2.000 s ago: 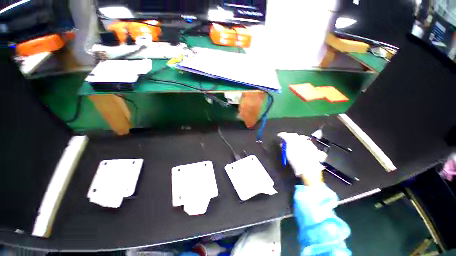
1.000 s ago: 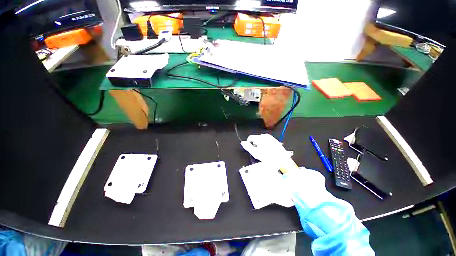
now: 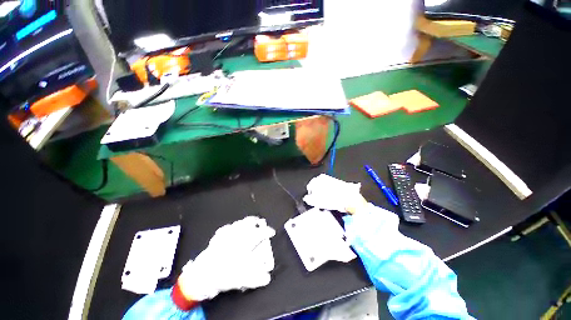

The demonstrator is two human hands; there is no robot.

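Observation:
Two flat white set-top boxes show on the black mat, one at the left (image 3: 150,257) and one right of centre (image 3: 318,239). A thin lead with a dark plug (image 3: 300,207) meets the rear edge of the right one. My left hand (image 3: 233,257), in a white glove, lies where the middle box was seen, and hides it. Whether it grips anything is hidden. My right hand (image 3: 333,192), also in a white glove, is at the rear right of the right box, beside the plug. Its fingertips are blurred, and I cannot tell if they hold anything.
At the right lie a blue pen (image 3: 381,185), a black remote control (image 3: 407,194) and small black boxes (image 3: 449,199). Partitions with pale strips (image 3: 488,161) stand on both sides. Behind, a green shelf (image 3: 206,130) bears a white-topped box (image 3: 139,124) and papers (image 3: 282,89).
My right hand was over the pen and remote area, then moved left to the right box. My left hand has come in from below over the middle box. The camera view has shifted.

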